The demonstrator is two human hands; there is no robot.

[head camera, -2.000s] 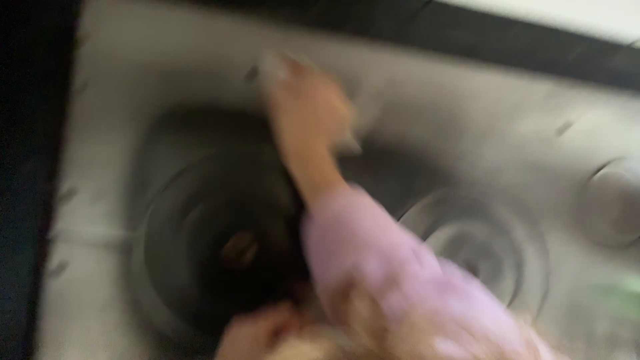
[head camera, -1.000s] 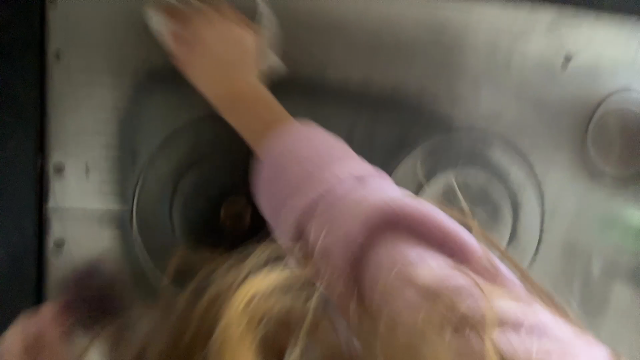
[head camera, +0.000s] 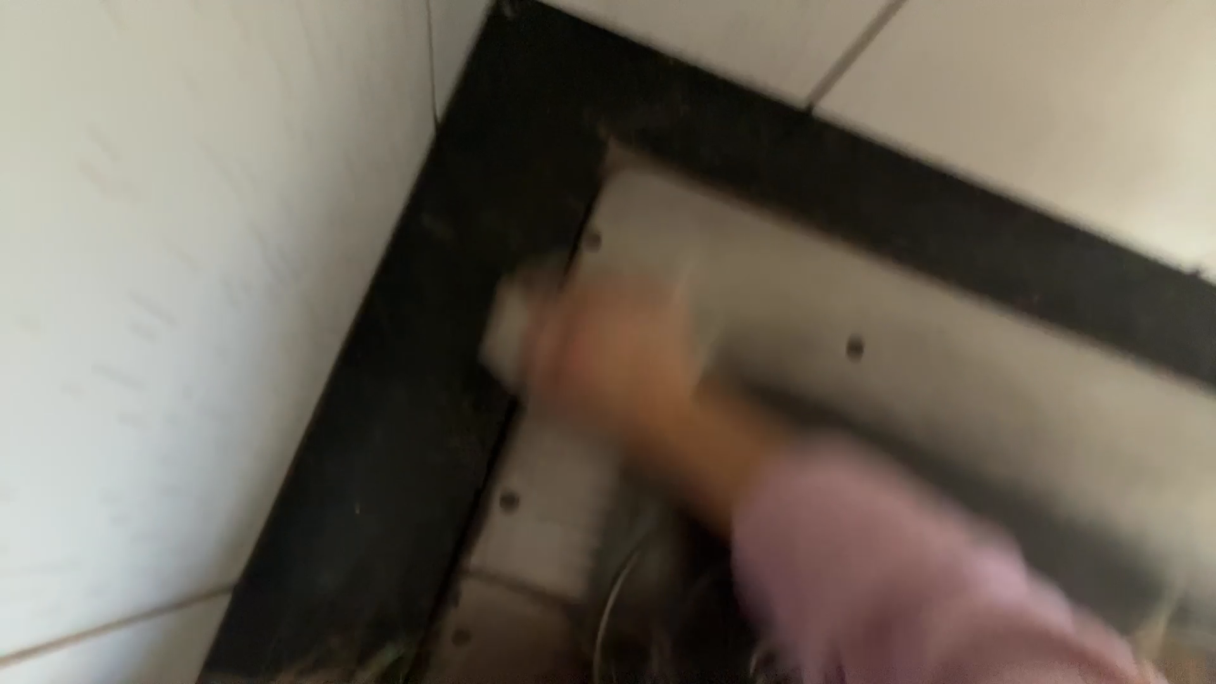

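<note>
My right hand (head camera: 617,356), blurred by motion and in a pink sleeve (head camera: 883,560), is closed on a pale cloth (head camera: 508,332). The cloth shows past my fingers, over the left edge of a metal stove top (head camera: 760,256) and the dark border (head camera: 399,380) beside it. Part of a round burner ring (head camera: 613,608) shows below my wrist. My left hand is out of view.
A white tiled wall (head camera: 190,285) rises at the left, and more white tiles (head camera: 997,104) lie behind the dark border. Small dark screws or holes (head camera: 855,348) dot the metal surface.
The view has swung to the stove top's back left corner. My right hand has moved from above the burner to the left edge. My left hand, blurred at the bottom earlier, has left the view.
</note>
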